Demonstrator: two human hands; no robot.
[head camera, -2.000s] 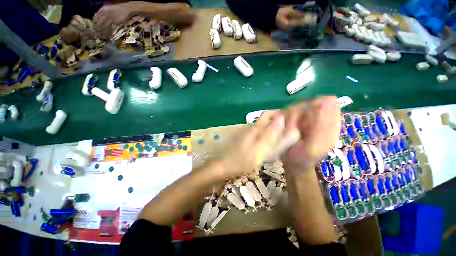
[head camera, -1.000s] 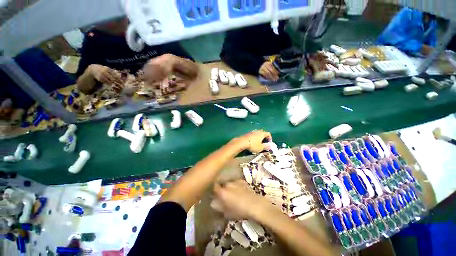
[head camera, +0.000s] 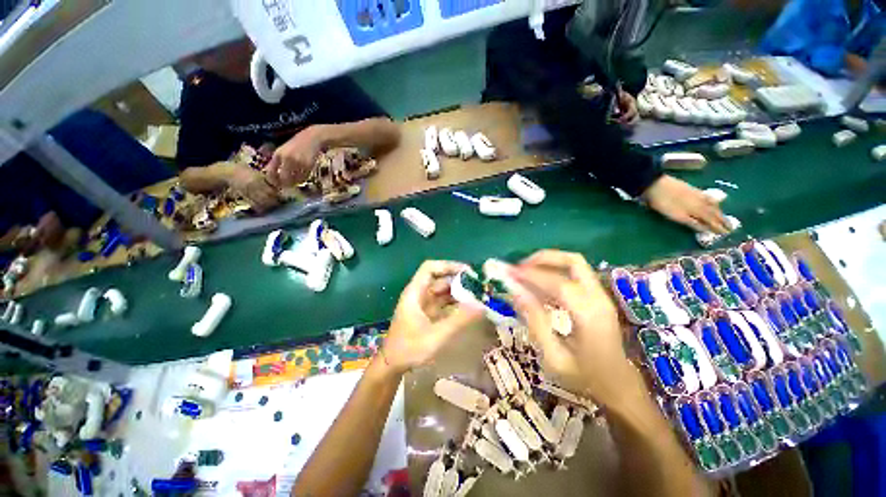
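My left hand (head camera: 427, 315) and my right hand (head camera: 568, 315) are raised in front of me, near the belt's edge. Between them is an open white housing with a green board and a blue cell (head camera: 499, 306). My left fingers hold its left end. My right fingers hold a white part (head camera: 500, 272) against it; the fingers partly hide both. A loose pile of beige back covers (head camera: 529, 422) lies on the brown board below my hands. To the right, a clear tray (head camera: 767, 451) holds rows of open units with blue and green parts.
A green belt (head camera: 369, 277) carries white housings, some open. Across it, a person's hand (head camera: 685, 204) reaches onto the belt; another person handles beige parts (head camera: 340, 175). A power strip (head camera: 321, 39) hangs overhead. White paper with small round parts (head camera: 321, 408) and blue-and-green clutter lie left.
My hands have left the beige pile and come together around the open housing. The beige covers now lie lower and more spread. A person opposite has reached onto the belt at the right.
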